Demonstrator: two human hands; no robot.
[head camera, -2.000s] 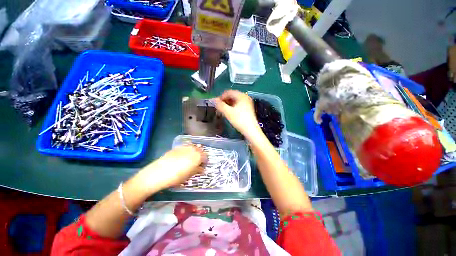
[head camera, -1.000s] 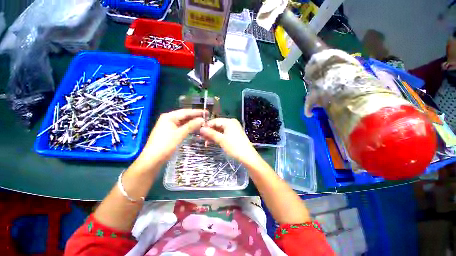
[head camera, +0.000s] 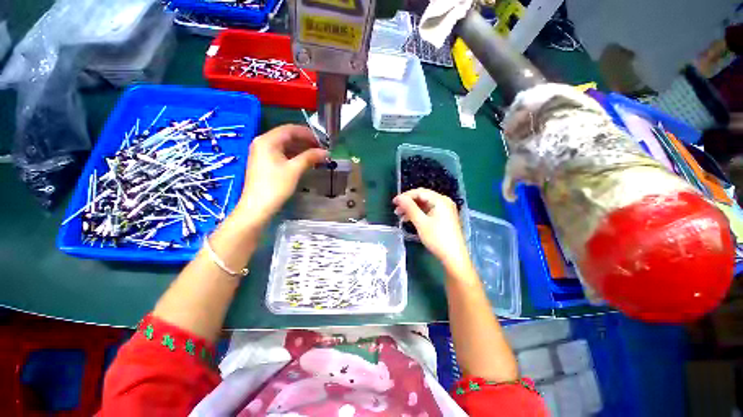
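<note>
My left hand (head camera: 277, 171) is at the fixture (head camera: 332, 183) under the ram (head camera: 331, 106), its fingers closed on a thin pale shaft (head camera: 313, 125) that slants up beside the ram. A small dark piece shows at the fixture near the fingertips. My right hand (head camera: 428, 218) is over the near left edge of the clear tub of black rings (head camera: 430, 175), thumb and fingertips together; whether they pinch a ring cannot be seen. The clear tub of shafts (head camera: 338, 269) lies in front of the fixture, nearest my body.
A blue tray (head camera: 147, 251) heaped with shafts is left, a red tray (head camera: 261, 91) behind it. A clear tub (head camera: 397, 102) stands behind right. A clear lid (head camera: 494, 265) lies right. The press lever with red ball (head camera: 664, 252) juts toward me over a blue file box (head camera: 562, 287).
My hands were together over the shaft tub; they have parted. My left hand has moved up to the fixture with a shaft, my right hand rightward to the ring tub. The view has shifted slightly.
</note>
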